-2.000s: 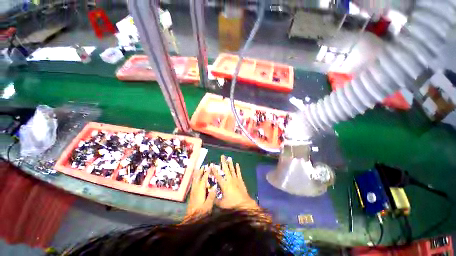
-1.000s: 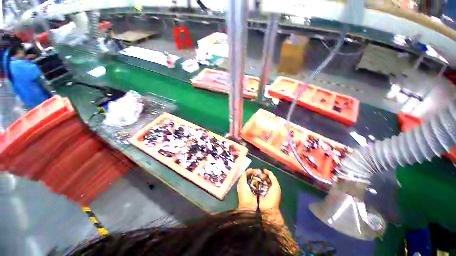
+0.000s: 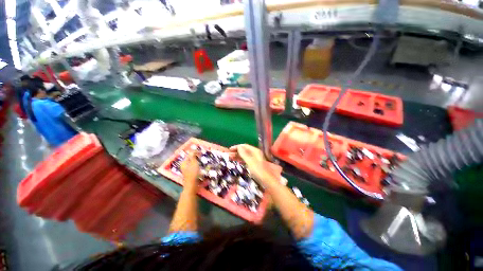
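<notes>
The full salmon-red parts tray (image 3: 255,216) lies in front of me, heaped with small black, white and silver electronic modules (image 3: 221,174). My left hand (image 3: 190,165) is over the tray's left part, its fingers low at the modules; whether it holds any is hidden by blur. My right hand (image 3: 248,154) reaches across the tray to its far edge, fingers bent. I cannot tell if it grips the rim or any modules.
A stack of red trays (image 3: 90,185) stands at the left. A metal upright (image 3: 259,79) rises behind the tray. A sparser tray (image 3: 302,148) and the fume hood (image 3: 405,225) with its ribbed duct (image 3: 455,156) are at the right. A person in blue (image 3: 48,119) is far left.
My cupped hands, which held a heap of modules beside the tray, have parted and moved left over the tray. The heap no longer shows in them. The view has turned further left and up.
</notes>
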